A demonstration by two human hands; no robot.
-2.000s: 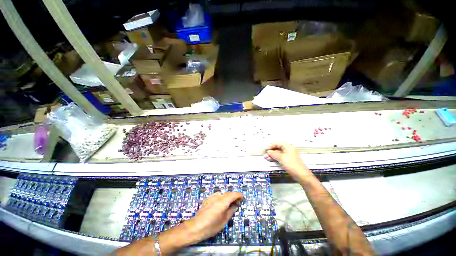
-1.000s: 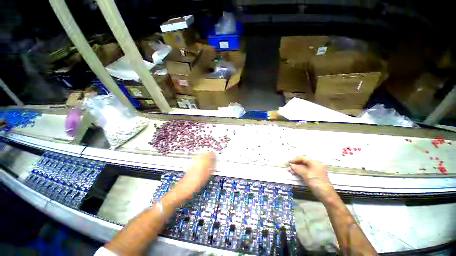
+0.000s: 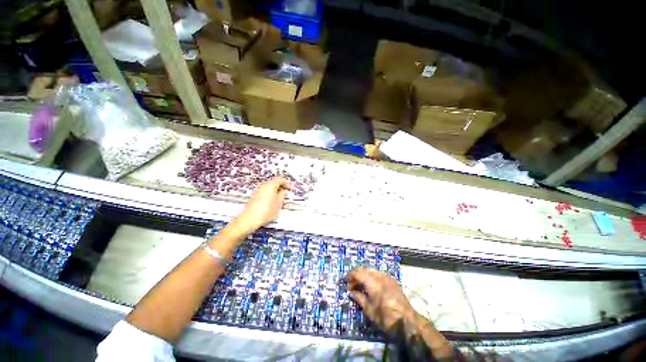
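The blue-and-silver circuit board panel (image 3: 283, 283) lies on the track in front of me. My left hand (image 3: 268, 201) is at the shelf's front edge, with its fingertips at the near right side of the maroon parts pile (image 3: 230, 166). Its fingers are bent together; whether they hold a part is too small to tell. My right hand (image 3: 375, 293) is over the right part of the panel, fingers curled down close to the boards. Its fingertips are blurred, and any part in them is hidden. Small pale parts (image 3: 361, 189) lie scattered right of the maroon pile.
Another panel (image 3: 42, 226) lies on the track at left. A clear bag of pale parts (image 3: 134, 145) and a pink-purple item (image 3: 42, 129) are on the shelf. Red parts (image 3: 564, 209) and a light blue block (image 3: 603, 223) are at right. Cardboard boxes (image 3: 280, 102) and slanted posts (image 3: 173, 60) stand behind.
My right hand has moved from the shelf edge down onto the panel. My left hand has gone from the panel up to the maroon pile. The view has shifted.
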